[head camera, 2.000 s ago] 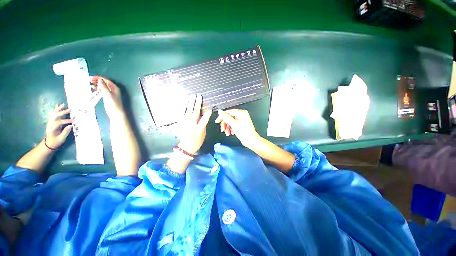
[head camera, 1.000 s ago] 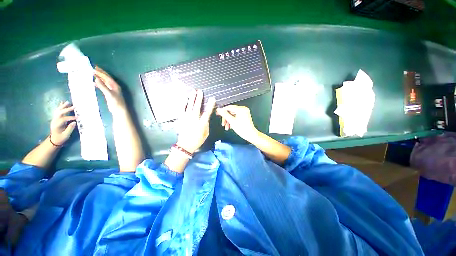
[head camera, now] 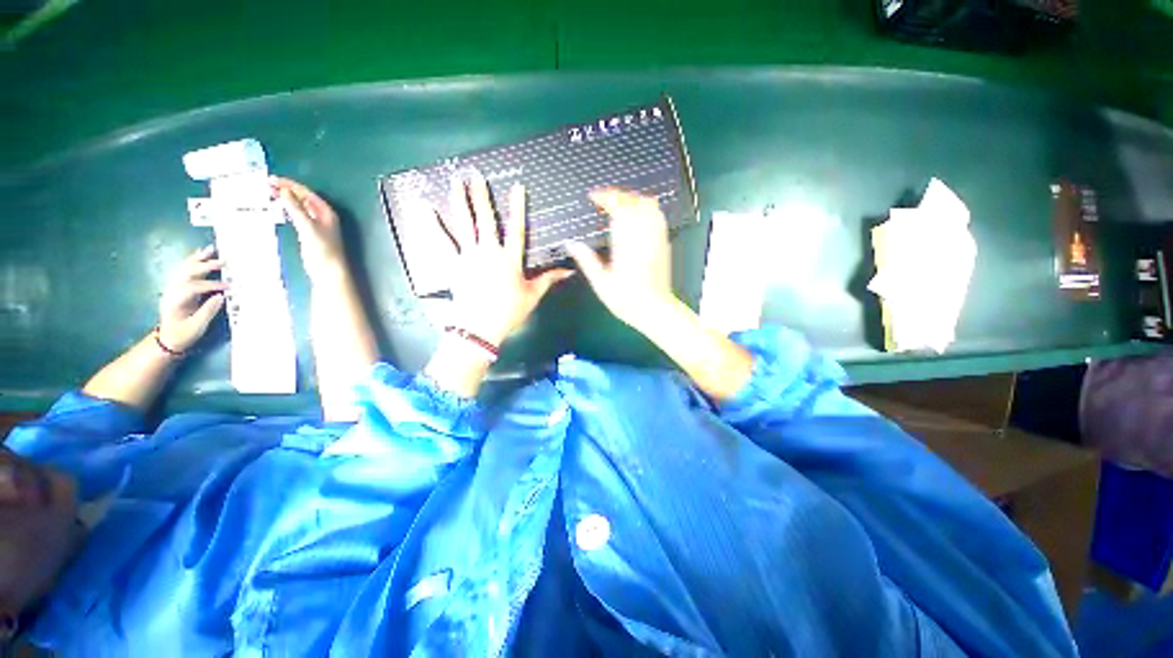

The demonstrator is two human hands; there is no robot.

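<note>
A long black retail box (head camera: 579,161) lies flat and slightly slanted on the dark-green bench, its face with small white text and a row of icons up. My left hand (head camera: 489,264) lies on the box's left part with fingers spread. My right hand (head camera: 633,251) rests on the box's lower right part, fingers bent over the face and thumb at the near edge. No sticker can be made out at either hand. A white label sheet (head camera: 733,264) lies just right of the box, washed out by glare.
An uneven stack of label sheets (head camera: 924,270) lies farther right. A dark card with orange print (head camera: 1077,240) and black boxes are at the far right. At left, a co-worker's hands (head camera: 193,302) handle a white label strip (head camera: 257,309). Another black box (head camera: 978,19) is at the top right.
My right hand has moved from the box's near edge up onto its face and opened out. My left hand's fingers have spread. The box has shifted slightly.
</note>
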